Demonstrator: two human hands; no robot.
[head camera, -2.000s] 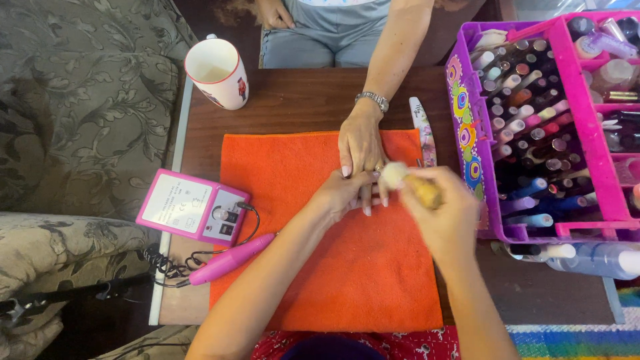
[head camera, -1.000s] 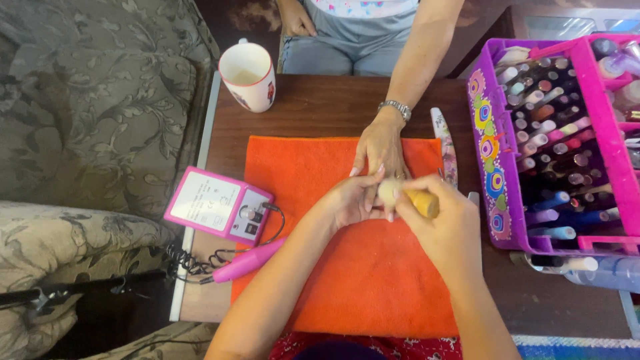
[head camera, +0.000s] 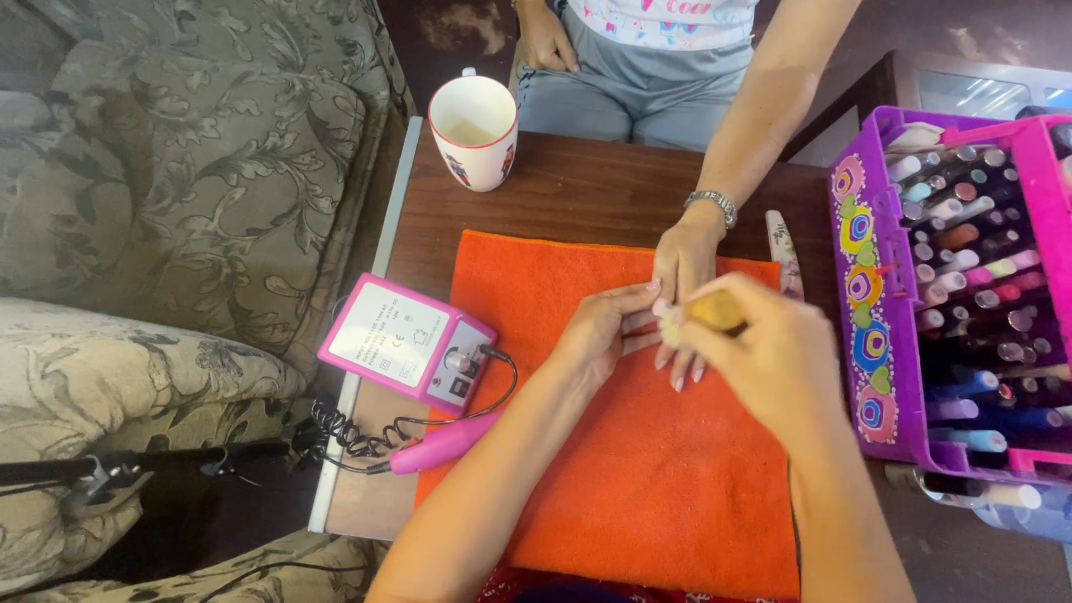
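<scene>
Over an orange towel (head camera: 636, 469), my right hand (head camera: 766, 343) grips a small brush by its yellowish handle (head camera: 717, 311). The pale bristles (head camera: 671, 326) are at the fingers of another person's hand (head camera: 688, 260), which reaches in from the top with a metal watch on its wrist. My left hand (head camera: 596, 327) is at those same fingers from the left, its fingertips touching or holding one of them; the exact hold is partly hidden. My right hand is slightly blurred.
A pink nail drill unit (head camera: 389, 339) lies left, its pink handpiece (head camera: 444, 444) partly under my left forearm. Behind stands a white mug (head camera: 473, 138). A printed nail file (head camera: 785, 251) lies right of the towel, near a purple organizer (head camera: 867, 293) full of nail polish bottles.
The brush in my right hand is at the person's fingers in all frames, with its tilt and the hand's position shifting slightly. My left hand stays at their fingers. The view has shifted somewhat.
</scene>
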